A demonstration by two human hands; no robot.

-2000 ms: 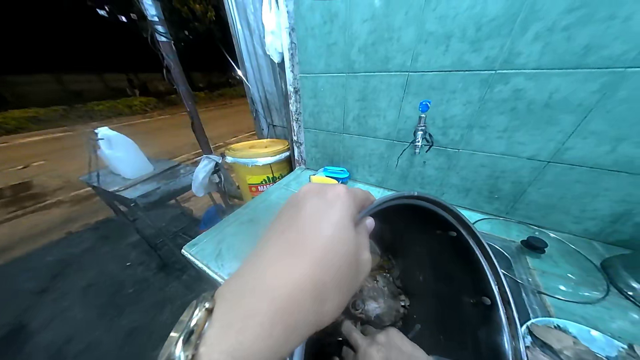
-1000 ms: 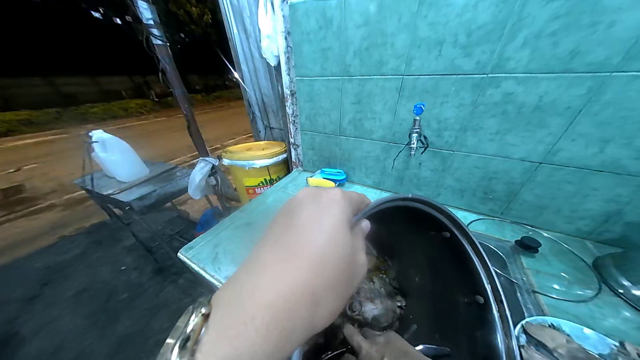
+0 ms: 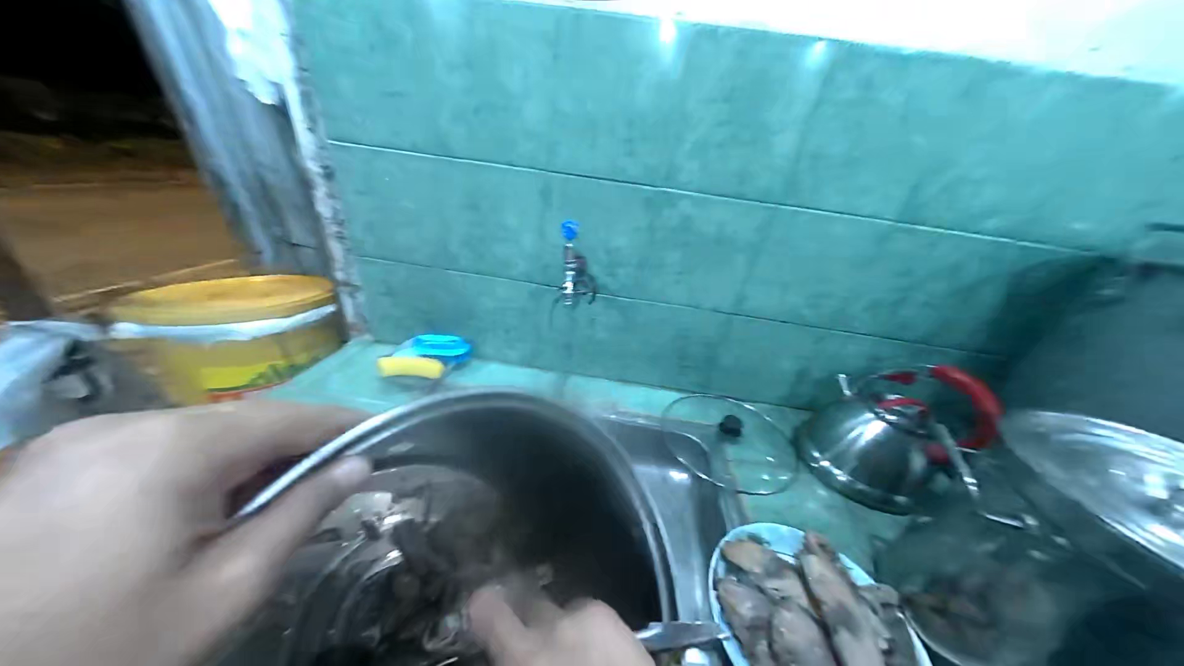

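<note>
My left hand [image 3: 176,518] grips the rim of a large metal pot [image 3: 592,435], which is tilted so its dark inside faces me. Inside the pot lie wet, dark pieces of what looks like fish or meat [image 3: 407,555], blurred by motion. Low in the pot is my right hand [image 3: 555,629], fingers near those pieces. A metal knife or similar utensil [image 3: 680,635] sticks out at its right side; the hand seems to hold it, though the grip is partly hidden. To the right, a pale blue plate [image 3: 772,532] bears several pieces of fish [image 3: 832,592].
Beneath the pot is a steel sink [image 3: 675,476], with a glass lid [image 3: 768,462] beside it. A steel kettle with a red handle [image 3: 869,444] and a large metal pot or lid [image 3: 1110,481] stand right. A tap [image 3: 570,268], yellow sponge [image 3: 411,368] and yellow bucket [image 3: 231,324] are behind.
The view has swung to the right, bringing the kettle into sight. My left hand stays on the pot's rim, and my right hand remains low inside the pot.
</note>
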